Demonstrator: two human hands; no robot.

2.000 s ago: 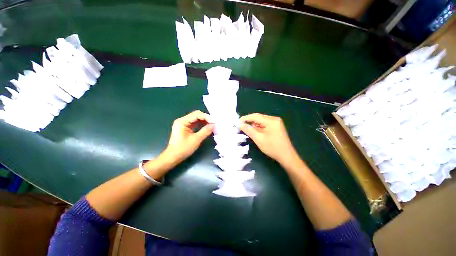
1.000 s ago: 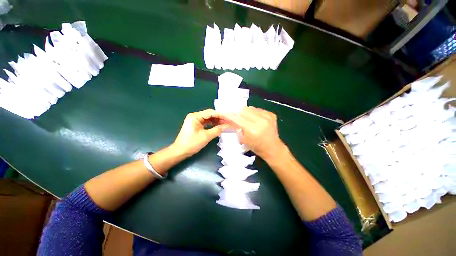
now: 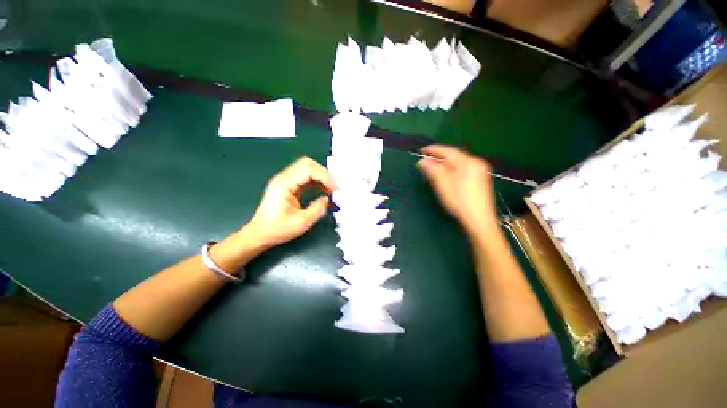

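Observation:
An overlapping row of white packets (image 3: 363, 239) lies on the glossy dark-green table in front of me, its edges jagged. My left hand (image 3: 301, 195) is at the row's left edge, fingertips touching or nearly touching it; whether it grips a packet is unclear. My right hand (image 3: 456, 179) is right of the row, away from it, slightly blurred, thumb and fingers close together, with no packet visible in it. A bundle of packets (image 3: 402, 78) stands just beyond the row's far end.
Another fanned bundle (image 3: 76, 119) lies at left. A single flat white packet (image 3: 257, 119) lies left of the row. At right, an open carton (image 3: 575, 271) holds tight rows of white points, with shiny brown tape (image 3: 552, 275) along its near side.
My right hand has moved off the row to the right, away from my left hand. My left hand stays at the row's left edge. The far bundle now appears farther right and more spread.

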